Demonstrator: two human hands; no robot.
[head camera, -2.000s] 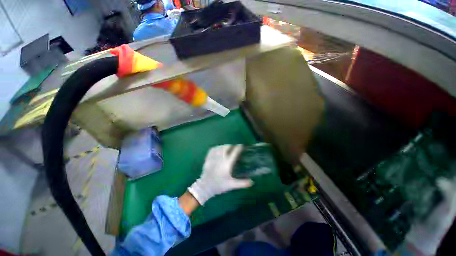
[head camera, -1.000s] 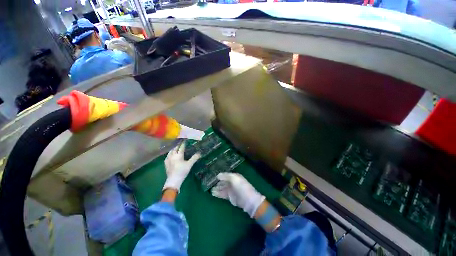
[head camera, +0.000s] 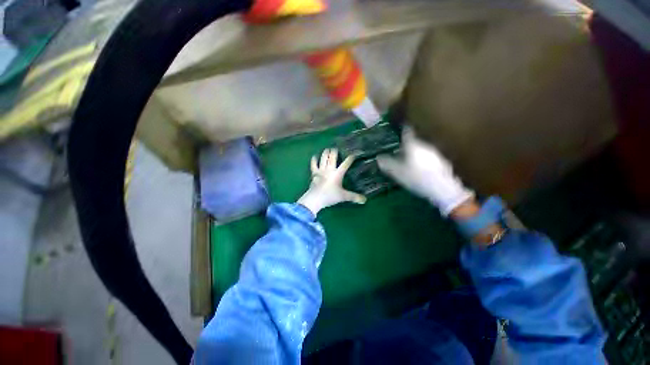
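Two dark green circuit boards lie close together on the green mat; the upper board is under the pale tip of the red-yellow nozzle. My left hand, in a white glove with fingers spread, rests at the left edge of the lower board. My right hand, white-gloved and blurred, is at the right side of the boards, its fingers over their edge. Whether either hand grips a board cannot be told.
A thick black hose arcs down the left. A blue plastic box sits at the mat's left. The shelf is above, and a brown side panel stands right. Blurred boards lie on the dark conveyor at lower right.
The view has turned down and closer to the mat, so the black tray and the other worker are out of sight. Both hands remain by the two boards; my right hand has moved up their right side.
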